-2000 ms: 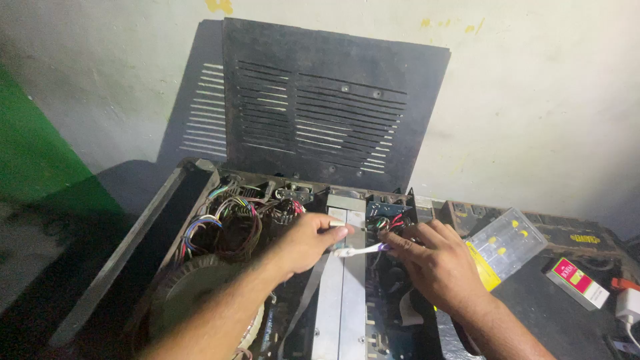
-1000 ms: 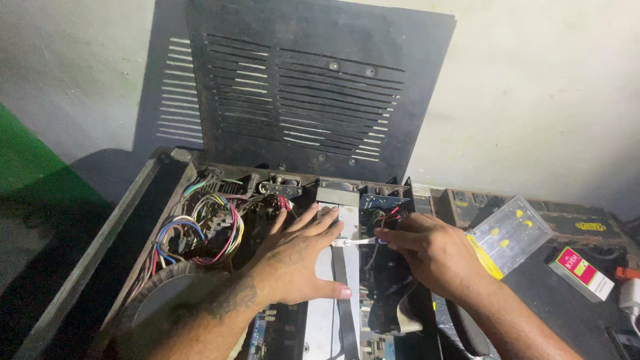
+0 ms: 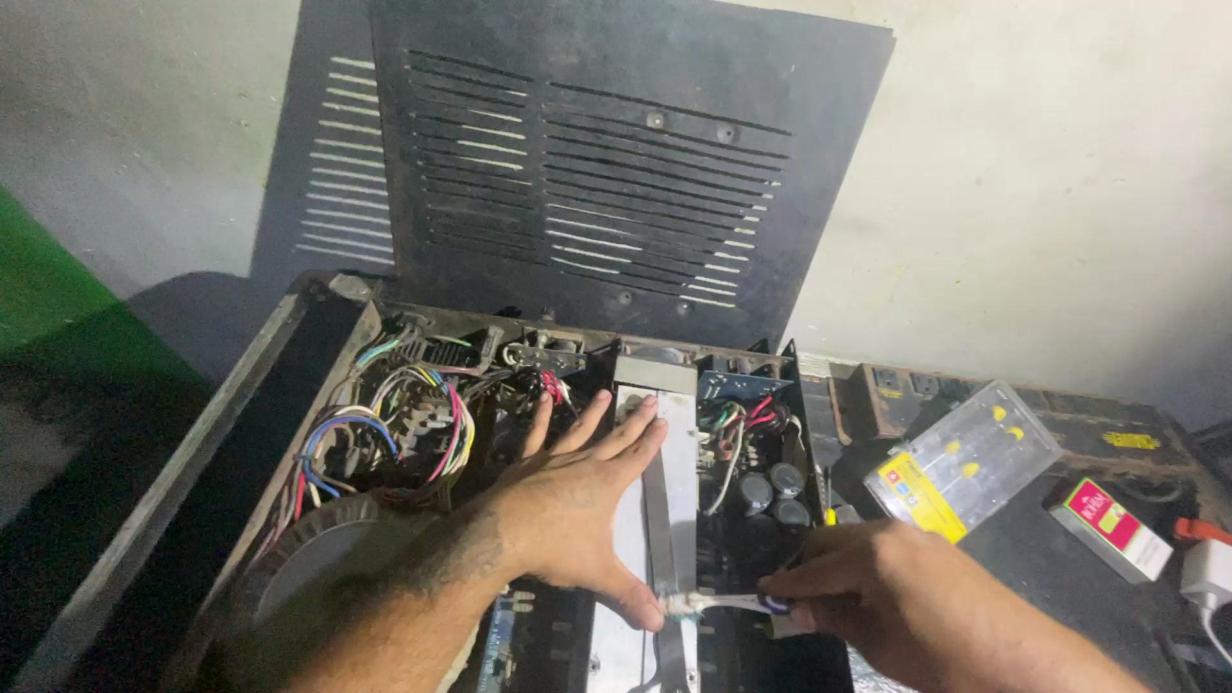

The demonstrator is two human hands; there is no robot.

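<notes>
An electronic unit's metal chassis [image 3: 289,404] stands uncovered, with wire bundles, a round toroidal transformer [image 3: 322,568], capacitors [image 3: 773,493] and a long silvery metal channel [image 3: 681,481] along its middle. A flat grey ribbon cable [image 3: 660,520] runs lengthwise over the channel. Spread across the channel's left part is my left hand [image 3: 577,520], its thumb beside the head of a white toothbrush [image 3: 717,603]. My right hand [image 3: 852,582] grips the toothbrush by its handle, and the bristle end touches the ribbon cable.
A slotted black metal cover [image 3: 597,192] leans upright against the wall behind the chassis. At the right lie a clear plastic case [image 3: 972,462] with a yellow label, a small red and white box [image 3: 1109,529], a white plug [image 3: 1208,573] and a dark, dusty case [image 3: 1088,423].
Toothbrush and right hand have moved down along the channel, toward me. My left hand, earlier with fingers gathered at the brush head, now lies spread on the channel.
</notes>
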